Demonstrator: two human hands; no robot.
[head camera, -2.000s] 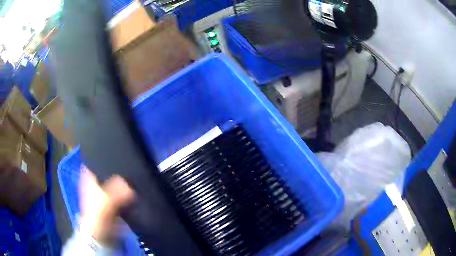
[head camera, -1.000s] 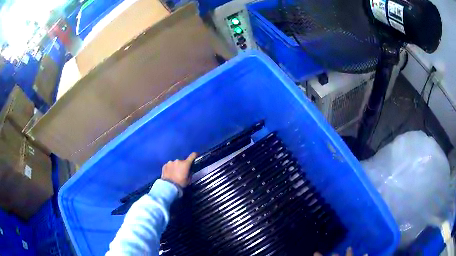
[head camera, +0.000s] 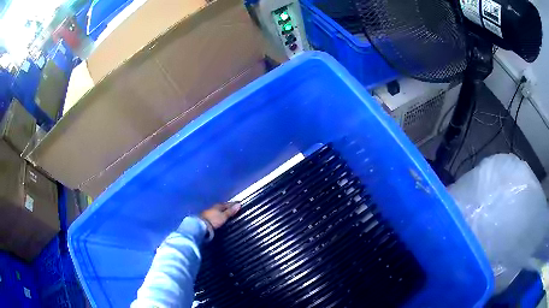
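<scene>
Long shiny black plastic covers (head camera: 301, 222) stand on edge in a dense row inside a large blue tote (head camera: 397, 141). A white liner strip (head camera: 271, 176) shows behind the row's rear edge. My left hand (head camera: 220, 215), in a light blue sleeve, is at the rear left of the row, with its fingers on the upper edge of the rearmost cover. Its fingertips are partly hidden, but it appears to hold that cover, which lies against the others. My right hand is not in view.
An open brown carton (head camera: 162, 90) is beside the tote at the upper left. A black pedestal fan (head camera: 475, 60), a pale vented machine (head camera: 421, 114) and a whitish plastic bag (head camera: 502, 204) are to the right. Cartons (head camera: 30, 192) stand at the far left.
The rearmost cover, held apart behind the liner a second ago, now lies against the row. My left hand stays near it, slightly lower. My right fingertips have left the bottom edge of view.
</scene>
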